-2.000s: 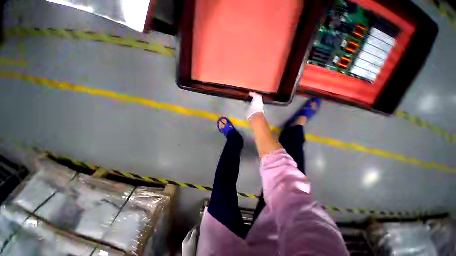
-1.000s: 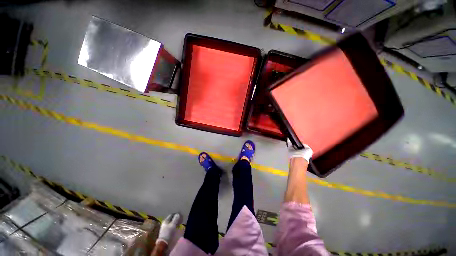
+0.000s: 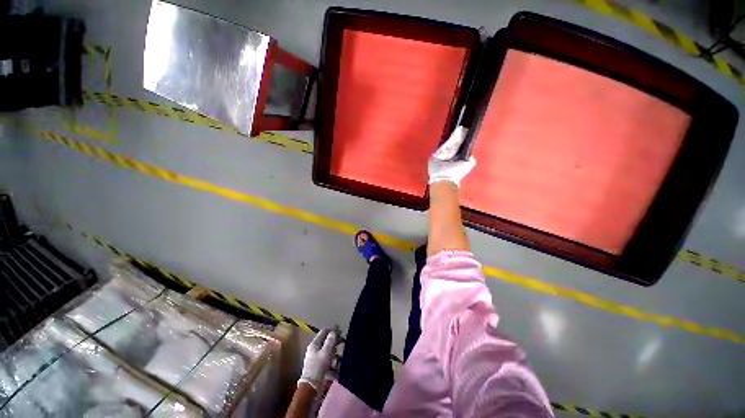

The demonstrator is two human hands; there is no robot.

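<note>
My right hand [image 3: 451, 160], in a white glove, is closed on the near left rim of a large black tray [image 3: 580, 155] with a red-orange bottom. No item shows inside this tray. A second black tray [image 3: 400, 110] with a red-orange bottom stands directly to its left, also with no item showing inside. The held tray looks larger and nearer the camera; what lies under it is hidden. My left hand [image 3: 318, 357], in a white glove, hangs low beside my leg, away from the trays, fingers somewhat apart and holding nothing visible.
A shiny metal-topped stand [image 3: 208, 69] with red legs is left of the trays. Plastic-wrapped goods [image 3: 155, 351] on a pallet are at lower left. Black stacked items [image 3: 41, 61] are at upper left. Yellow lines cross the grey floor [image 3: 204, 245].
The held tray has turned from a slanted pose and now sits squarer beside the left tray. The tray previously partly visible between them is now covered. My left hand remains low.
</note>
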